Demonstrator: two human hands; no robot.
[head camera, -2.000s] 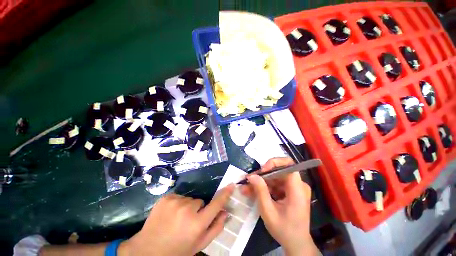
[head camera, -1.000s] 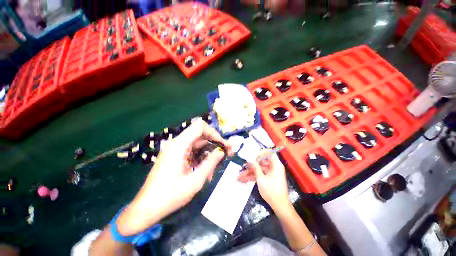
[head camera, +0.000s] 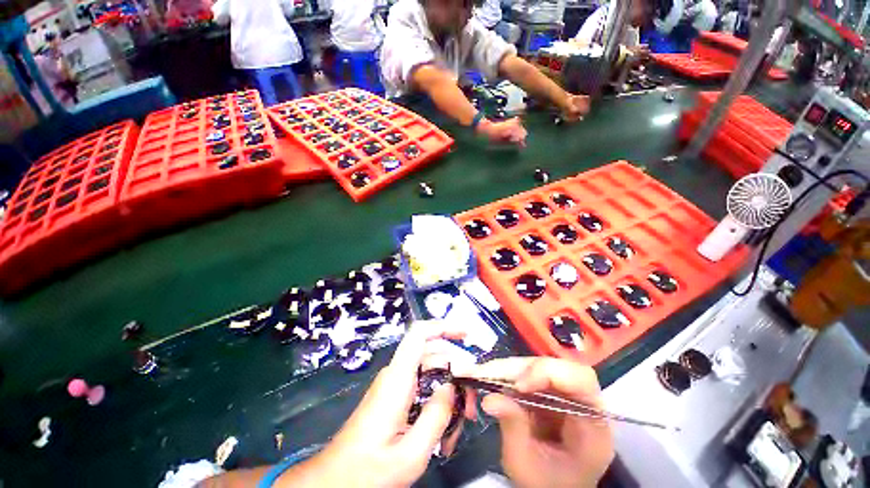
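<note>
My left hand (head camera: 396, 415), with a blue band at the wrist, holds a round black unit (head camera: 438, 396) upright between thumb and fingers. My right hand (head camera: 553, 424) holds metal tweezers (head camera: 572, 408) like a pen, their tips at the unit's upper edge. Whether the tips grip anything is too small to tell. Black discs with white tabs (head camera: 324, 313) lie loosely left of the blue bin (head camera: 442, 288), which holds a pale yellow-white heap (head camera: 435, 250). The red tray (head camera: 625, 257) right of the bin holds similar discs in rows of pockets.
More red trays (head camera: 198, 162) stand at the far left. A person (head camera: 456, 59) reaches over the green belt (head camera: 205, 250) from the far side. A white fan (head camera: 758, 202) and a grey machine (head camera: 818, 133) are at right. Two round units (head camera: 673, 377) lie on the grey surface.
The view has lifted and shows more of the far side. My left hand has turned the unit upright, and the tweezers have come to its edge. The white sheet seen before is out of sight.
</note>
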